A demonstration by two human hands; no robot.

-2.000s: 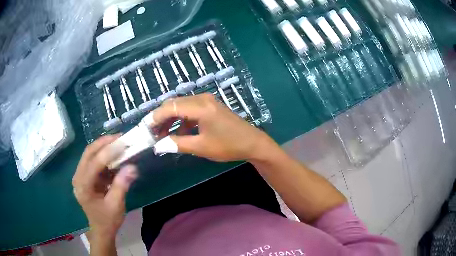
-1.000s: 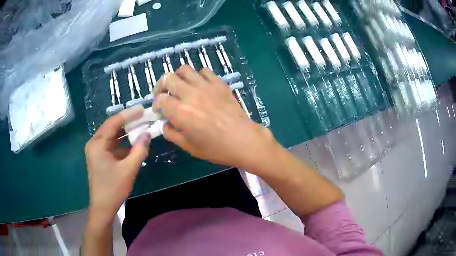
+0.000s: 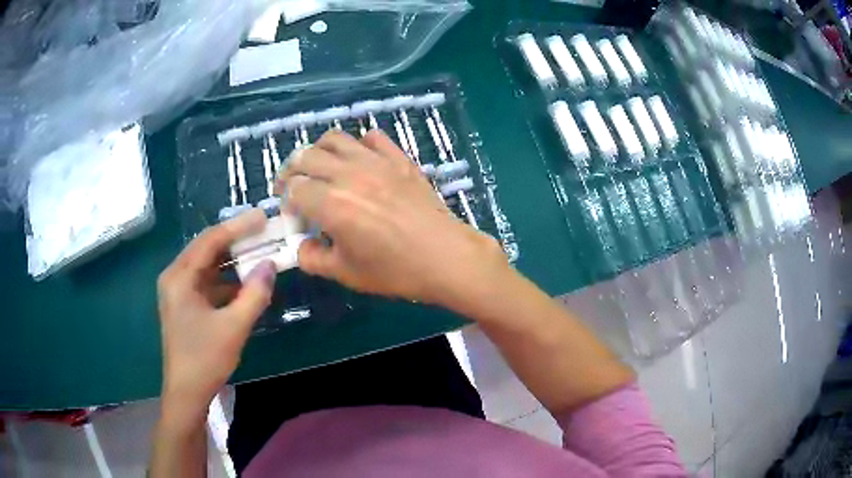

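A white unit is held between both hands above the near edge of the component tray. A thin metallic pin lies along its middle and sticks out to the left. My left hand pinches its left end between thumb and fingers. My right hand is closed over its right end, and its fingers hide that part. The clear component tray holds rows of pin parts with pale grey ends. My right hand covers part of these rows.
A clear tray with two rows of white units stands at right, beside filled trays. An empty clear tray overhangs the bench edge. A white packet lies left, a crumpled bag upper left, a white card at top.
From two seconds ago, my right hand has closed over the unit's right end, and the unit now shows a pin along its middle. The view has shifted slightly.
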